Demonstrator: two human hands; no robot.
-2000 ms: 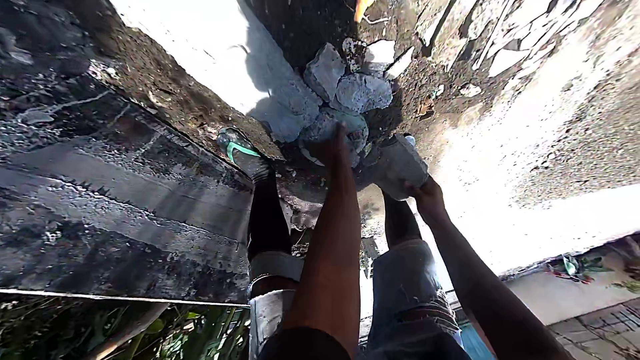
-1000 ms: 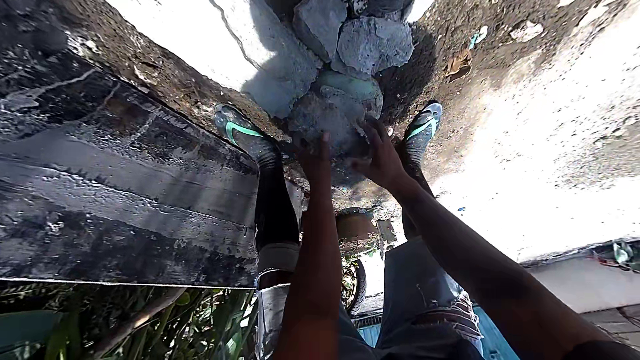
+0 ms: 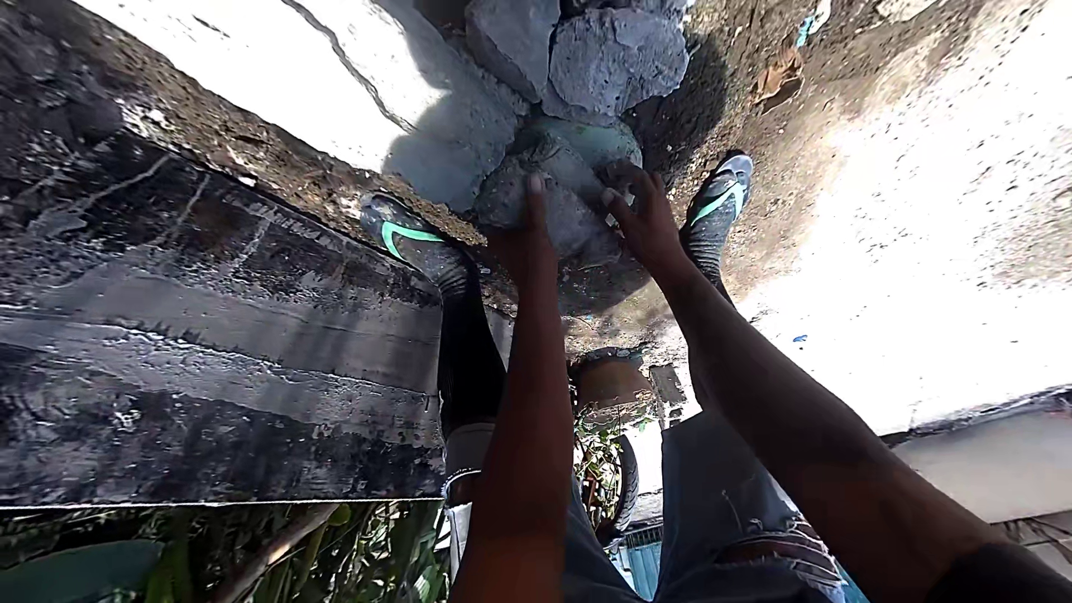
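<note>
Between my feet lies a rough grey chunk of concrete or stone [image 3: 565,205], with a smoother greenish surface [image 3: 595,142] just beyond it. My left hand [image 3: 528,230] is on the chunk's near left side, its thumb against the face. On the right side, my right hand [image 3: 641,209] has bent, spread fingers at the chunk's edge; its firm grip cannot be told. Two more broken chunks, one on the left [image 3: 512,42] and one on the right [image 3: 618,63], rest against each other farther out.
A large pale slab [image 3: 452,126] lies left of the chunks. A weathered, paint-stained wall [image 3: 209,335] runs along the left. My feet, in sandals with green straps [image 3: 410,234], flank the chunk. A brown dry leaf or scrap [image 3: 779,79] lies on the dirt at right.
Two seconds ago my right hand held a grey block at the right; that hand is now at the chunk between my feet. Both hands have come closer around this chunk since one second ago.
</note>
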